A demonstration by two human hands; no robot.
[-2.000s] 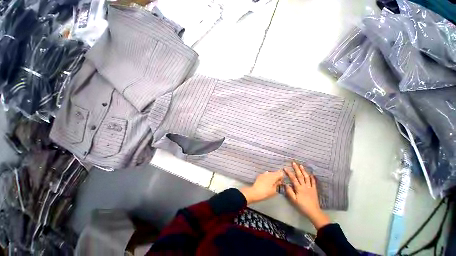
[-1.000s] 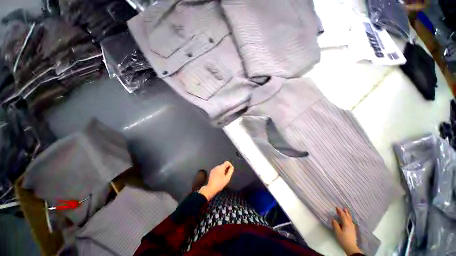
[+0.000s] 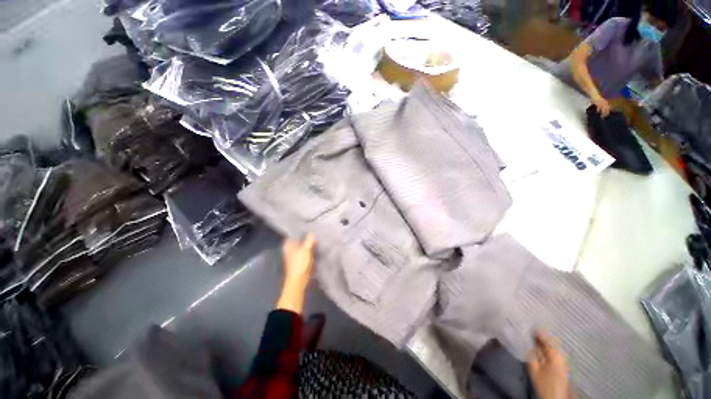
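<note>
A grey striped knit top (image 3: 577,312) lies spread on the white table at the lower right, its dark collar opening near the bottom edge. Folded grey garments with dark buttons and pockets (image 3: 335,187) lie at its left, partly overlapping it. My left hand (image 3: 298,269) is at the near edge of these garments; its fingertips meet the cloth, but whether they grip it is unclear. My right hand (image 3: 550,362) is on the striped top beside the collar opening, blurred, and its grip cannot be told.
Shiny bagged garments (image 3: 265,109) are stacked at the upper left, with dark bagged ones (image 3: 86,195) at the left. A tan tape roll (image 3: 417,66) and printed white bags (image 3: 561,148) lie on the table (image 3: 635,226). A masked person (image 3: 616,58) handles dark cloth at the far side.
The view has swung left and up along the table. My left hand has moved from empty air to the folded garments' edge. My right hand has moved from the striped top's hem end to its collar.
</note>
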